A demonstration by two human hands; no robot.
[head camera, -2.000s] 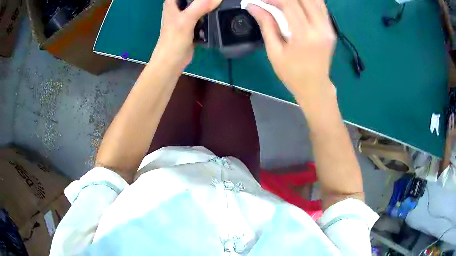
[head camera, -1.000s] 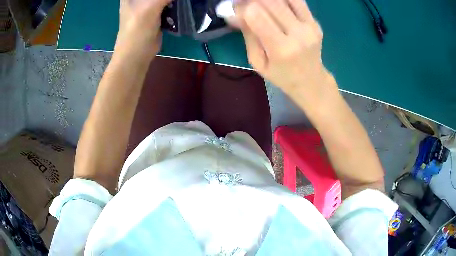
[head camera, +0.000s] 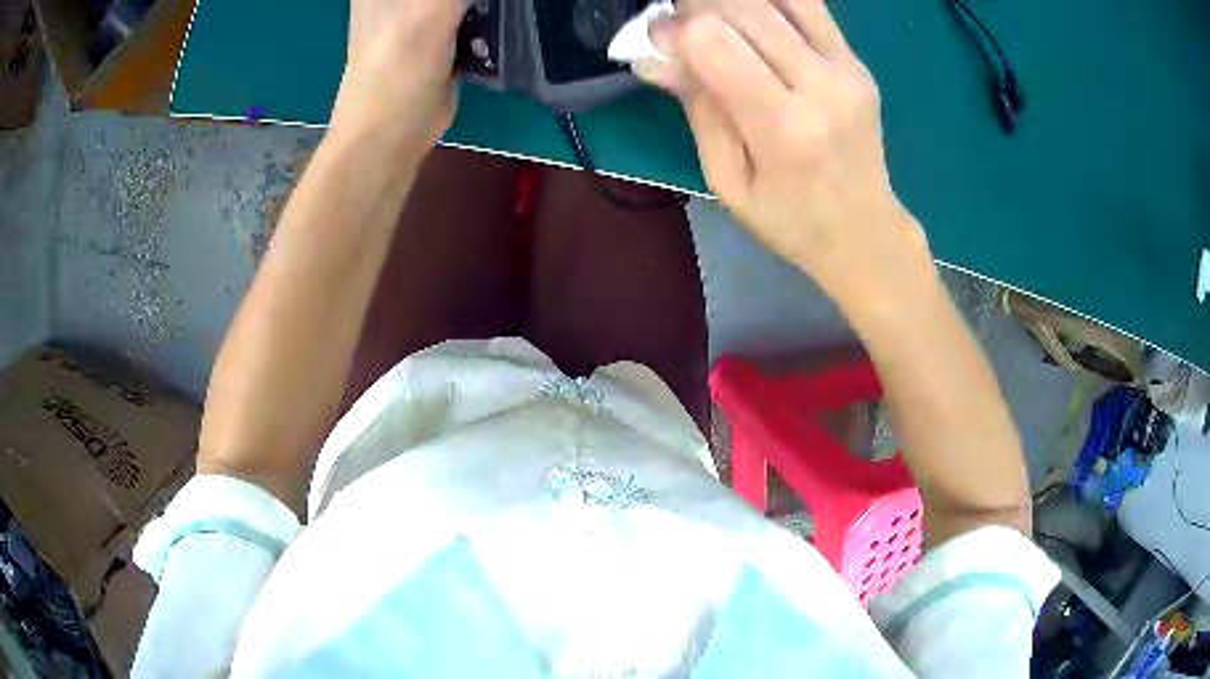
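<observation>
A black security camera (head camera: 531, 60) is at the top edge of the picture, over the green table's near edge, and its upper part is cut off. My left hand (head camera: 405, 53) holds its left side; the fingers are partly out of the picture. My right hand (head camera: 783, 120) pinches a small white wipe (head camera: 642, 36) at the right side of the camera's dark lens window (head camera: 584, 27). A thin black cable (head camera: 579, 139) hangs from below the camera over the table edge.
The green table (head camera: 1088, 173) bears a black cable with connectors (head camera: 1005, 100) and a white scrap (head camera: 1204, 273) at right. A red-pink stool (head camera: 836, 464) stands below the table. Cartons (head camera: 100, 438) lie on the floor at left. A brown carton (head camera: 133, 66) is at top left.
Since two seconds ago the view has shifted, so the camera sits further up and left in the picture. The wipe has moved from the top right of the lens window to its right side.
</observation>
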